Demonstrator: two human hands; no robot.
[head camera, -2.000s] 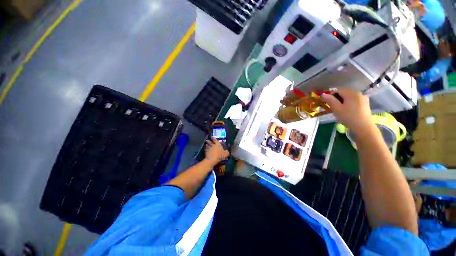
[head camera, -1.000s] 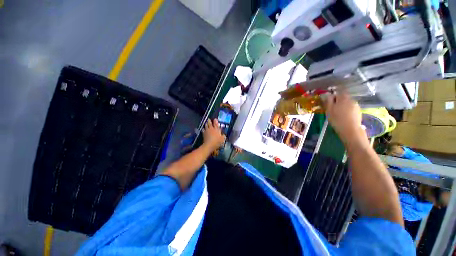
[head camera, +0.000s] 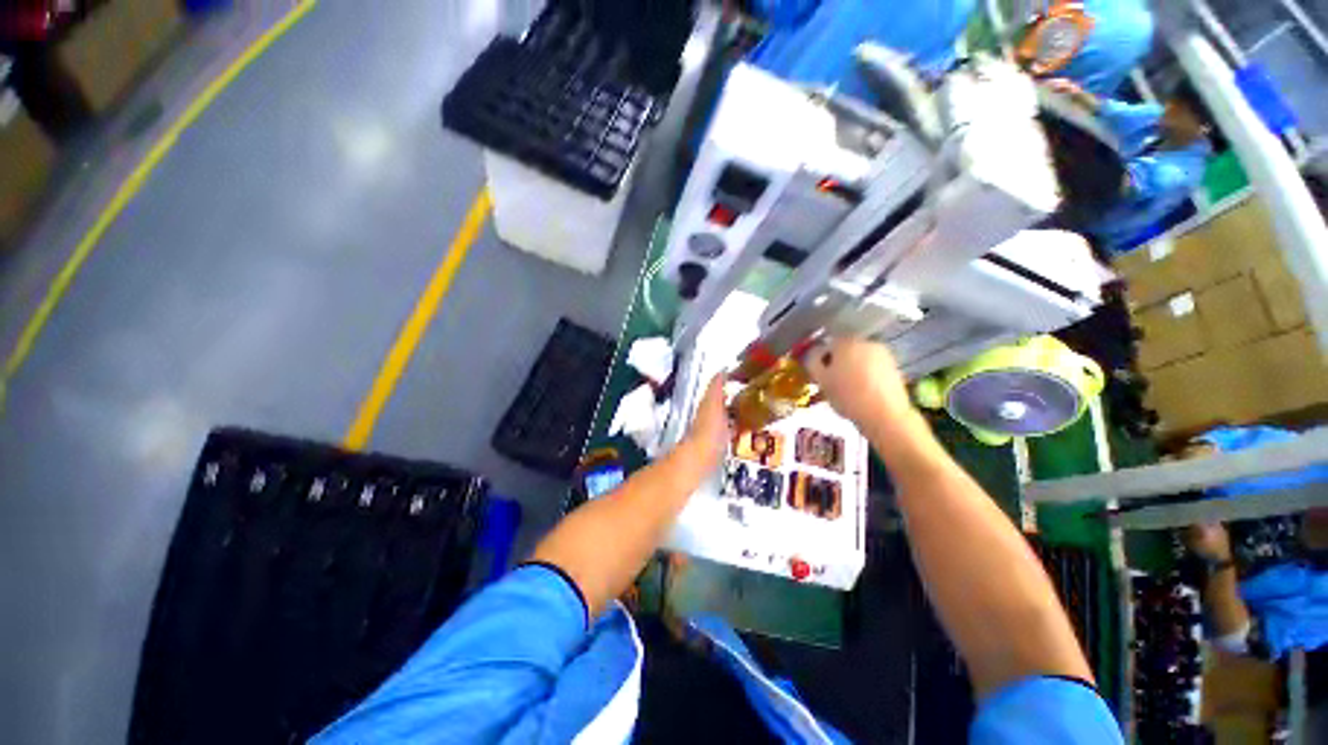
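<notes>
The gold-brass press head (head camera: 775, 390) sits above the fixture nests (head camera: 817, 448) on the white machine base (head camera: 699, 527). My left hand (head camera: 709, 422) is at the left side of the press head; its fingertips are blurred, and I cannot tell whether they grip it. My right hand (head camera: 852, 373) is at the press head's right side, fingers curled near a small dark part; its hold is unclear. Dark parts lie in some orange-brown nests. The handheld meter (head camera: 600, 469) lies left of the base, partly hidden by my left forearm.
White tissues (head camera: 641, 396) lie left of the base. The control box (head camera: 740, 189) stands behind. A lime-green fan (head camera: 1015, 390) is at the right. Black tray stacks (head camera: 313, 582) stand at the left and upper left. A red button (head camera: 800, 569) is on the base front. People in blue are at the upper right.
My left hand has left the handheld meter and moved right and up to the press head. My right hand stays by the press head. The camera view has shifted.
</notes>
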